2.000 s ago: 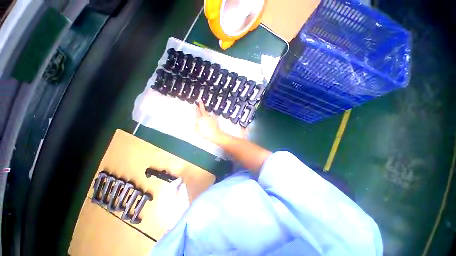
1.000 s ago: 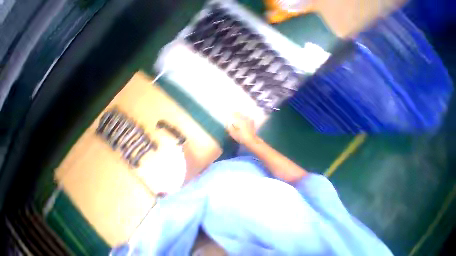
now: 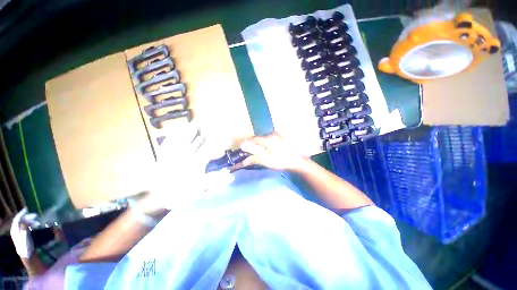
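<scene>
A black bracket-shaped part (image 3: 224, 162) is held in front of my blue-clothed torso. My bare right hand (image 3: 263, 153) has its fingers around the part's right end; no tool shows in it. My left hand (image 3: 178, 170), in a white glove, is washed out by glare; its fingers meet the part's left end and underside. A row of greyer bracket parts (image 3: 161, 88) lies on the brown cardboard sheet (image 3: 96, 130). Two packed columns of black parts (image 3: 331, 79) lie on the white sheet (image 3: 272, 62), to the right of the cardboard.
An orange animal-face device (image 3: 439, 51) is at the upper right, over a small cardboard piece (image 3: 467, 102). A film-wrapped blue crate (image 3: 419, 175) is below it. At the lower left are a neighbour's white-gloved hand (image 3: 22, 235) and pink sleeve (image 3: 59, 277).
The view has swung round. My right hand has left the white sheet and come back to my torso. The single dark part beside my glove is off the cardboard and between my hands.
</scene>
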